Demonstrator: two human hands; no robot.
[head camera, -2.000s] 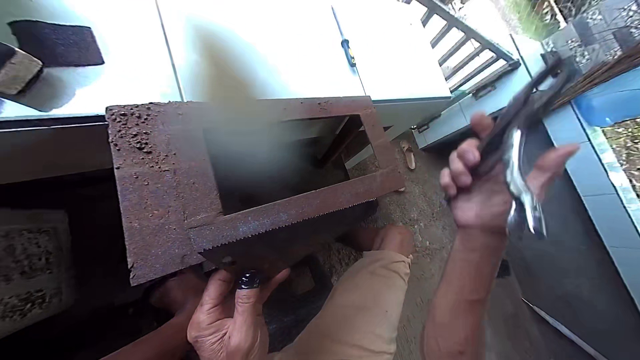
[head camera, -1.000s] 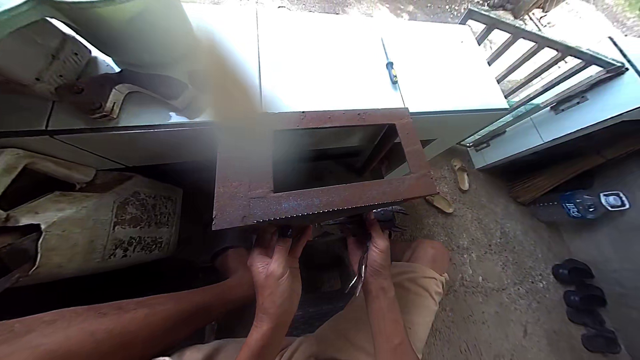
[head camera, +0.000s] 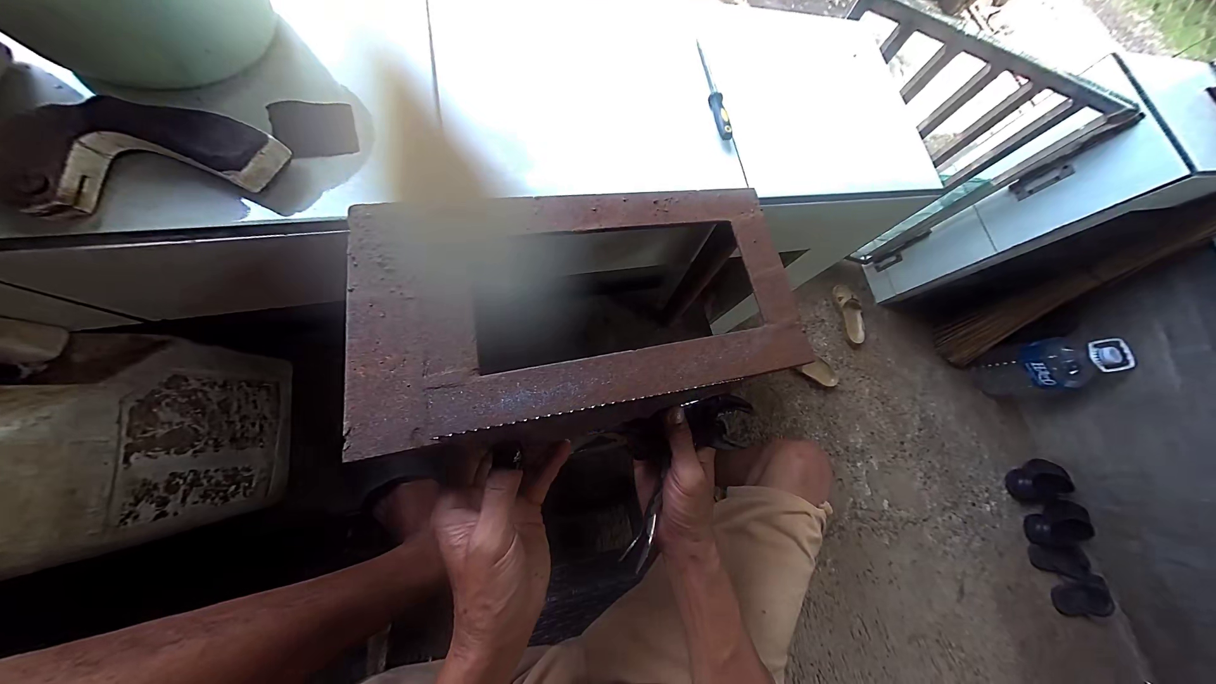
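A rusty metal frame (head camera: 608, 380) with a rectangular opening lies before me, its far edge near the white tiled ledge. Along its near edge runs a dark saw blade (head camera: 589, 416), teeth upward. My left hand (head camera: 494, 560) pinches the blade's lower left part, thumb on a small shiny black piece (head camera: 506, 456); its fingertips are partly hidden. My right hand (head camera: 686, 489) is closed around a plier-like tool with dark jaws (head camera: 727, 421) and silvery handles (head camera: 648, 537), close under the blade's right end. Whether the jaws touch the blade cannot be told.
On the tiled ledge (head camera: 589, 114) lie a screwdriver (head camera: 719, 114), a dark curved handled tool (head camera: 180, 138) and a pale green container (head camera: 171, 38). A worn plastic container (head camera: 199, 427) stands left. Sandals (head camera: 850, 315), black slippers (head camera: 1059, 527) and a plastic bottle (head camera: 1054, 364) are at right.
Two seconds ago my right hand held the tool up at the right, away from the frame; it is now low beside the blade. The view has shifted.
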